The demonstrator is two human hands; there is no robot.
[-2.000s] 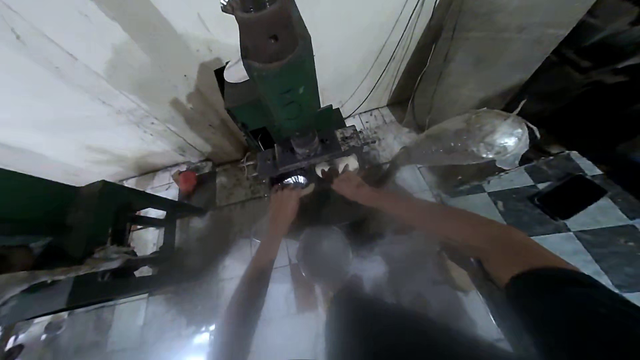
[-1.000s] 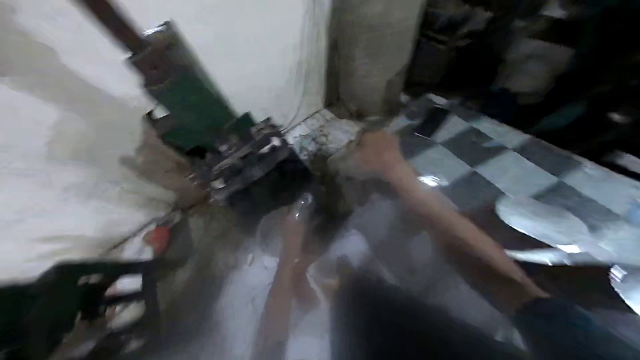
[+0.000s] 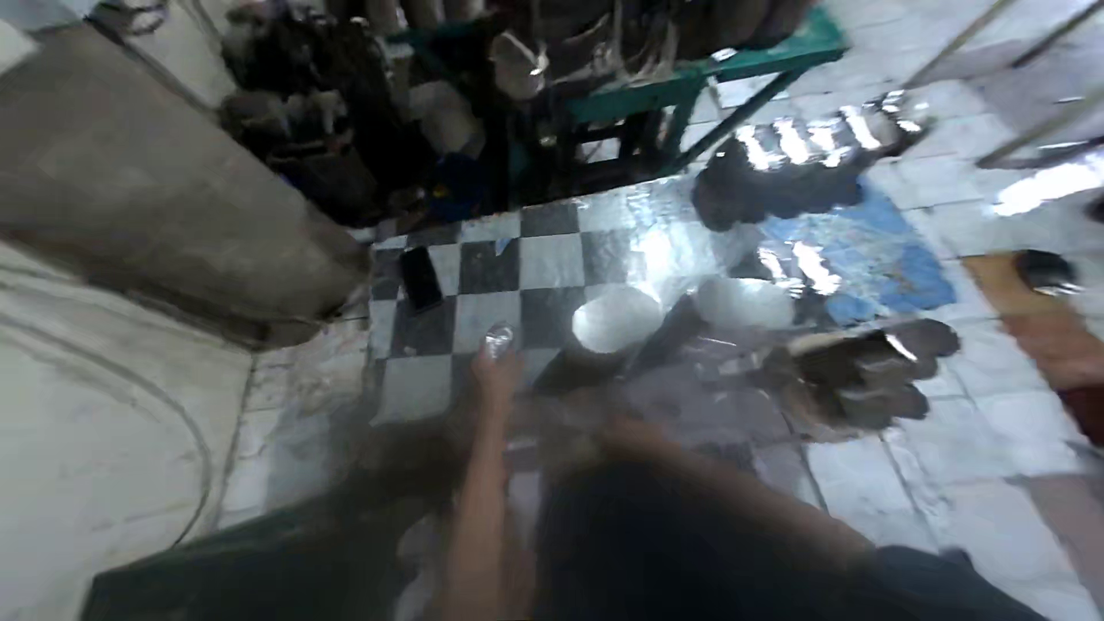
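Observation:
My left hand (image 3: pixel 496 373) is stretched forward over the black-and-white checkered surface, its fingers around a small shiny metal piece (image 3: pixel 498 341). My right hand (image 3: pixel 623 434) is low at the centre, strongly blurred; whether it holds anything cannot be told. Beyond it two round pale metal pieces (image 3: pixel 617 319) stand side by side. Stacks of round metal pieces (image 3: pixel 854 379) lie on their sides at the right, and another shiny row (image 3: pixel 793 159) lies farther back by a blue patterned sheet (image 3: pixel 888 250).
A black phone-like object (image 3: pixel 420 279) lies on the checkered surface (image 3: pixel 549 259). At the left rises a concrete pillar (image 3: pixel 172 172). A green metal table (image 3: pixel 724 73) loaded with dark items stands at the back. White tiles (image 3: pixel 992 345) cover the floor at right.
The view has swung far to the right, away from the green machine. Both hands have left the machine, where they were two seconds ago. The left now extends over the checkered surface.

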